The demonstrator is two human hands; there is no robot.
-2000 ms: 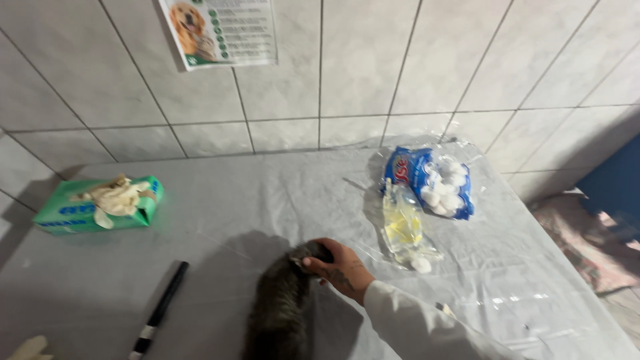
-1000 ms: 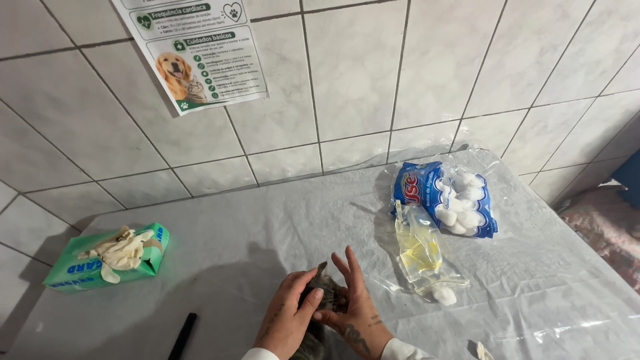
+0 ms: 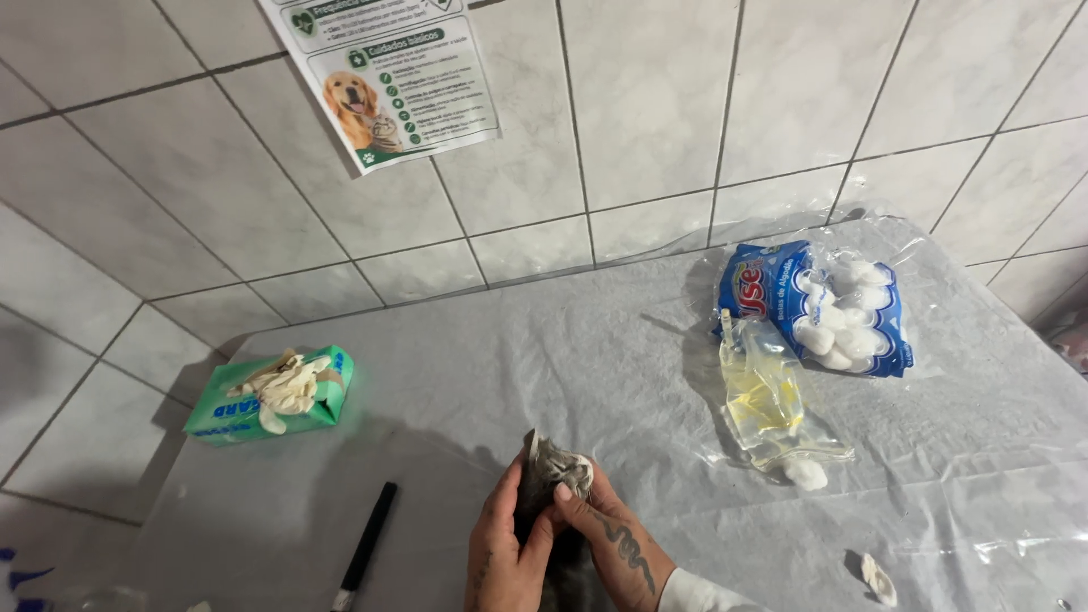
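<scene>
A small grey tabby cat (image 3: 557, 467) is at the bottom centre, its head tilted toward the right and its body running out of the frame below. My left hand (image 3: 510, 544) cups the left side of its head and neck. From the right, my right hand (image 3: 616, 535) holds the other side, with the thumb against its face. Both thumbs meet near the cat's chin or throat. The fingers behind the head are partly hidden.
On the right lie a bag of cotton balls (image 3: 816, 306), a clear pouch of yellow liquid (image 3: 765, 399) and a loose cotton ball (image 3: 805, 473). At left are a green glove box (image 3: 229, 399) with crumpled gloves (image 3: 285, 387) and a black marker-like stick (image 3: 371, 535). Tiled wall behind.
Two seconds ago only my right hand showed, on the cat's head; now both hands hold it. Since one second ago, the cat's face has come into view between them. The view has shifted.
</scene>
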